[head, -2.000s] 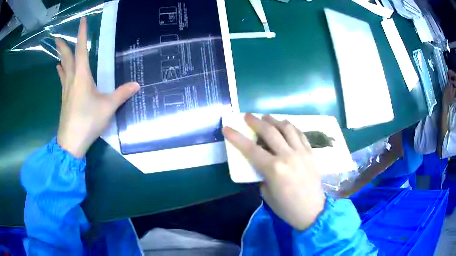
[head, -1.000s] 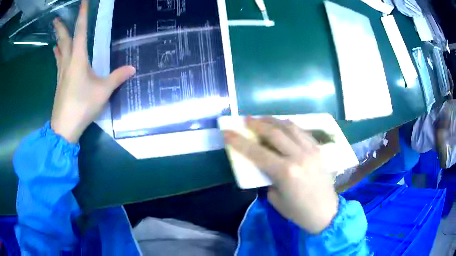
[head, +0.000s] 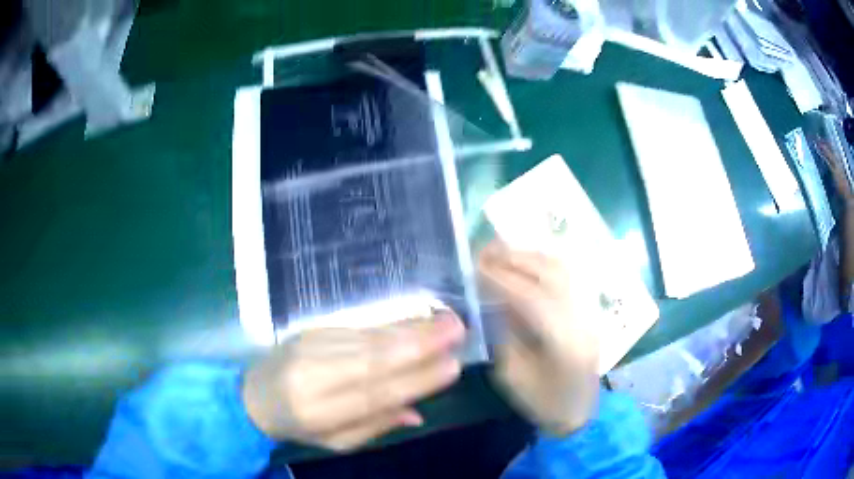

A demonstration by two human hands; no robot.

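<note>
The dark tablet (head: 351, 206) lies on a white backing sheet (head: 251, 215), under printed film with white text and diagrams. A blurred clear sheet (head: 431, 131) shows over its upper right part and right edge. My left hand (head: 351, 384) is blurred at the tablet's lower edge, fingers close together; whether it pinches film is unclear. My right hand (head: 543, 327) is blurred just right of the tablet, overlapping the left side of the white card (head: 582, 243). The card lies tilted on the bench, its dark patch mostly hidden or blurred; my grip there cannot be made out.
A white tape frame (head: 506, 145) surrounds the tablet's top. A long white sheet stack (head: 688, 196) lies at right. A bottle or clear container (head: 543, 37) stands at the top. A scrap box with crumpled film (head: 693, 370) and blue bins (head: 768, 421) are lower right.
My left hand has moved from the tablet's left side to its lower edge. The card has turned and stands higher beside the tablet. A clear sheet now shows over the right edge. The view has shifted.
</note>
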